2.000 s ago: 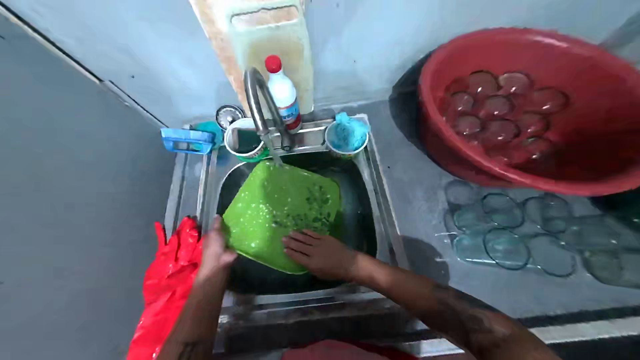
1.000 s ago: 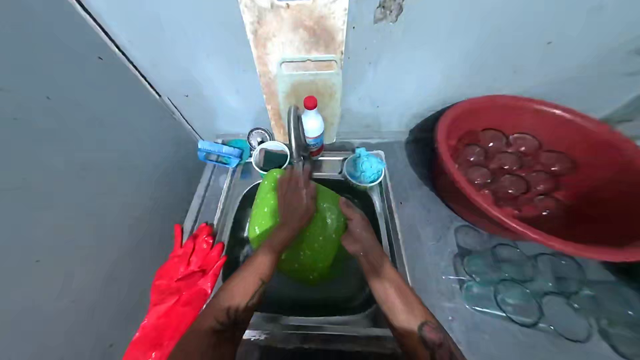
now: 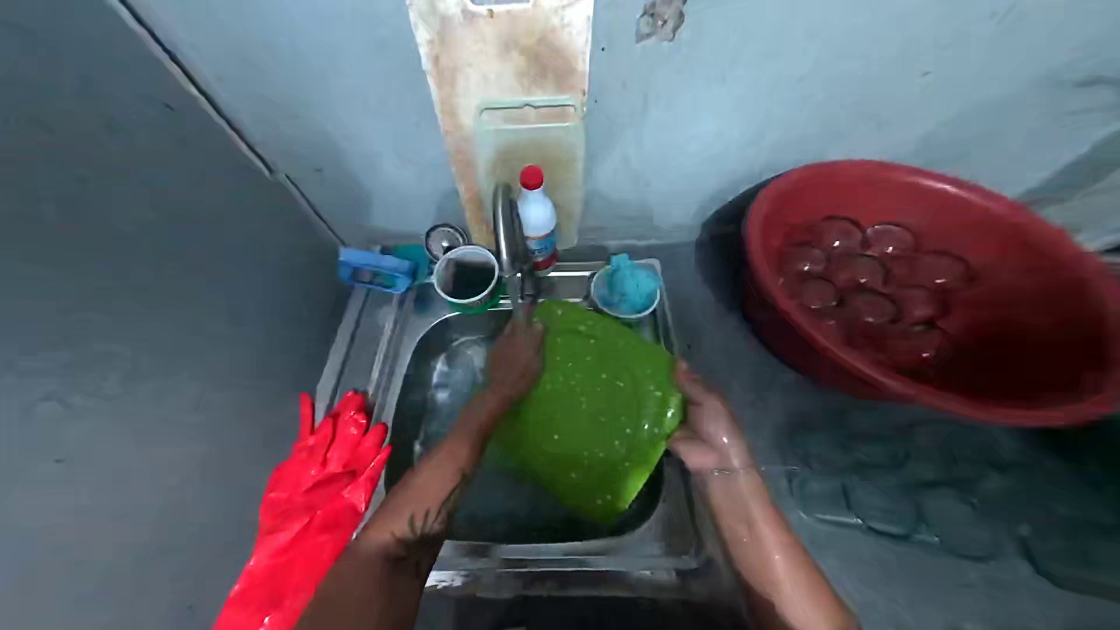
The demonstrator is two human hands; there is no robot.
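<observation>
Over the stainless steel sink [image 3: 681, 525] a wet green plastic container [image 3: 595, 407] is tilted, with water drops on its surface. My right hand [image 3: 707, 424] grips its right edge. My left hand [image 3: 516, 354] is at its upper left edge, just below the metal faucet [image 3: 507, 227]; the fingertips are blurred, so whether they grip or only touch it cannot be told. Water stands in the basin beneath. A red rubber glove [image 3: 319, 490] lies palm up on the left side of the sink.
Behind the sink stand a red-capped bottle [image 3: 537, 219], a white tub [image 3: 466, 276], a tub with a blue cloth [image 3: 626, 284] and a blue-handled brush [image 3: 374, 269]. A large red basin [image 3: 1006, 350] holding glasses is at right, with more glassware [image 3: 884, 503] below it.
The green container has been turned and shifted to the right. My left hand has gone from its top surface to its upper left edge, while my right hand has moved right with the container.
</observation>
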